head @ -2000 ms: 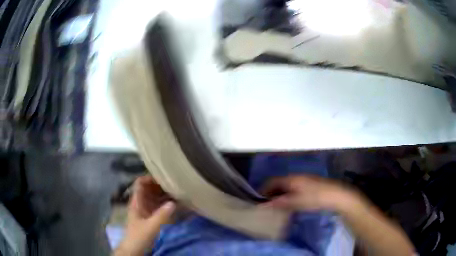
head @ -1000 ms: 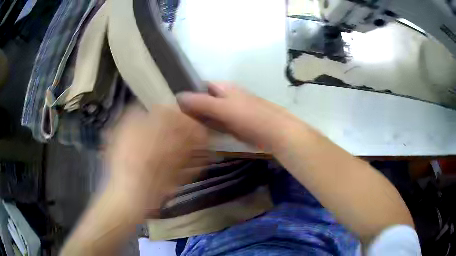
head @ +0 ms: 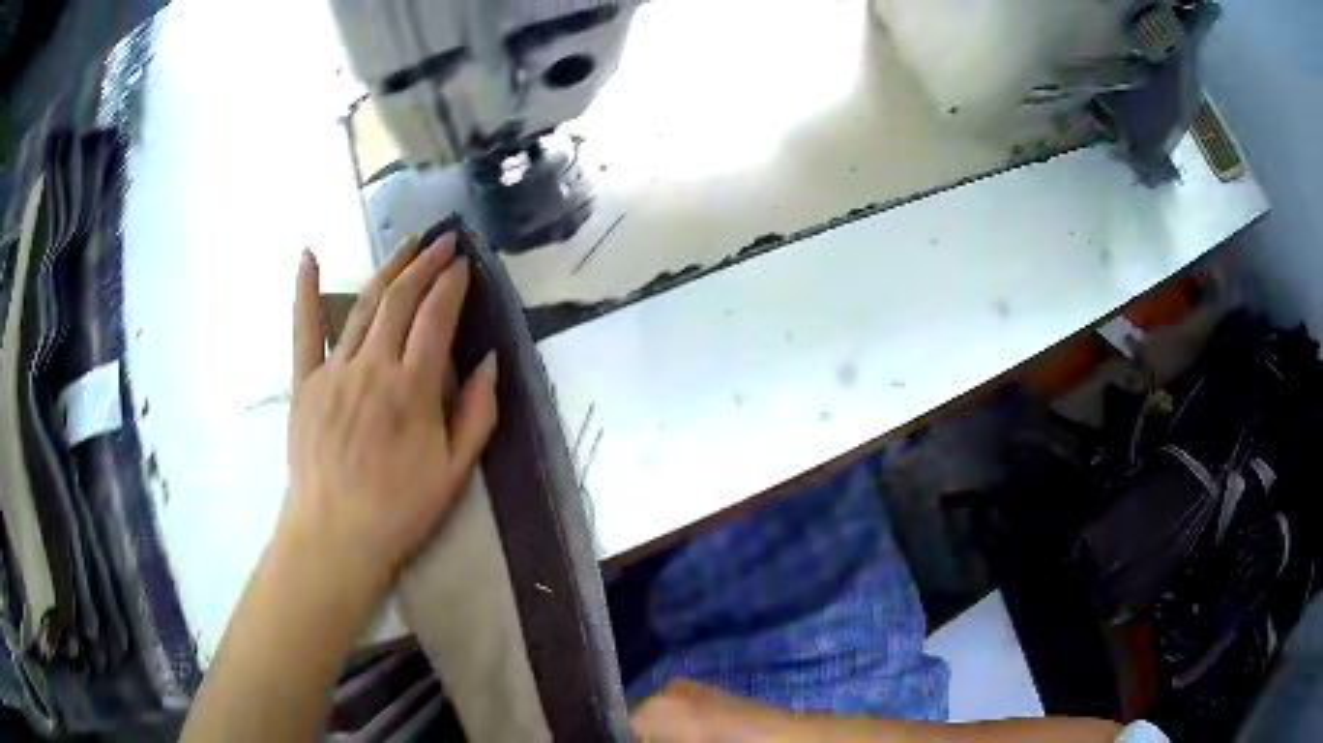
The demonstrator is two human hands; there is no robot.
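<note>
A long strip [head: 515, 537], dark brown on its right side and beige on its left, lies over the table edge with its far end at the presser foot [head: 530, 196]. My left hand [head: 374, 414] lies flat on the strip's far part, fingers apart, fingertips just in front of the foot. My right hand [head: 694, 711] is at the bottom edge, partly cut off, beside the strip's near part; its grip is not clear. The needle itself cannot be made out.
The off-white machine head [head: 464, 51] stands over the white table [head: 784, 385]. Dark and beige strips [head: 73, 479] hang at the far left. More dark strips [head: 385, 697] lie below my left wrist. Dark bundles [head: 1190, 537] are piled low at the right, beyond my blue-checked lap [head: 798, 610].
The strip has come from the left onto the table up to the foot. My left hand has moved onto it and spread flat. My right hand has dropped to the bottom edge. The view has turned.
</note>
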